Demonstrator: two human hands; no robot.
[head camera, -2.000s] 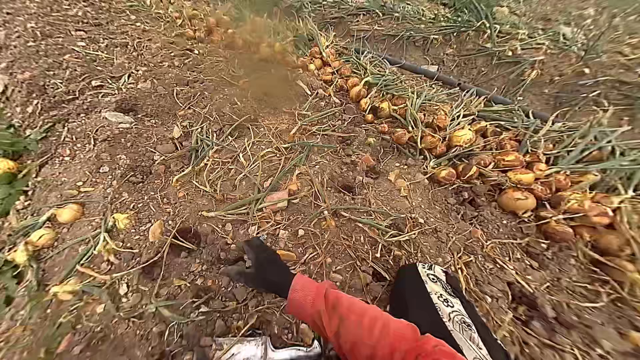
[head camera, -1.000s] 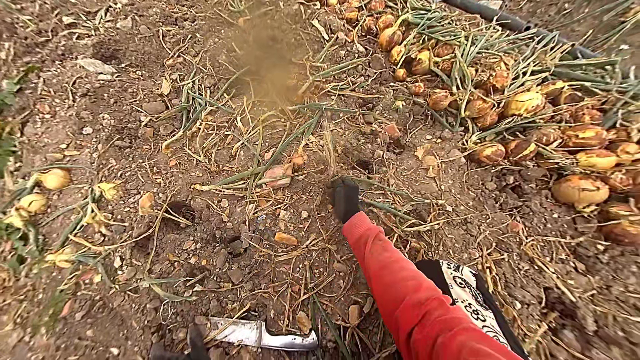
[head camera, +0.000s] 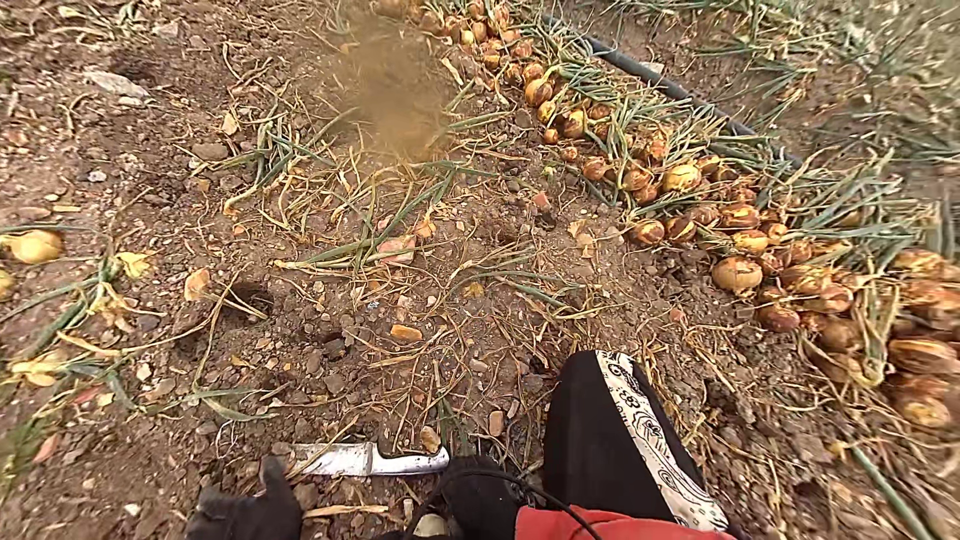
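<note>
A metal knife (head camera: 367, 460) lies flat on the soil near the bottom edge, its blade pointing left. My right hand (head camera: 480, 491), in a black glove below a red sleeve, is at the right end of the knife's handle; its fingers are hidden, so a grip cannot be made out. Left of the blade, my left hand (head camera: 251, 506), also black-gloved, has its thumb apart from the fingers and nothing visible in it. Part of it is cut off by the frame. Harvested onions (head camera: 737, 274) with green tops lie in a long row at the right.
A black hose (head camera: 660, 81) runs behind the onion row. More onions (head camera: 36, 246) lie at the left edge. Cut leaves (head camera: 375, 244), stones and clods are scattered over the soil. My knee (head camera: 600, 435), in black patterned trousers, is beside my right hand.
My right hand has come back from the middle of the soil toward my body and the knife. My left hand, partly visible at the bottom one second ago, shows more now. The knife still lies on the ground.
</note>
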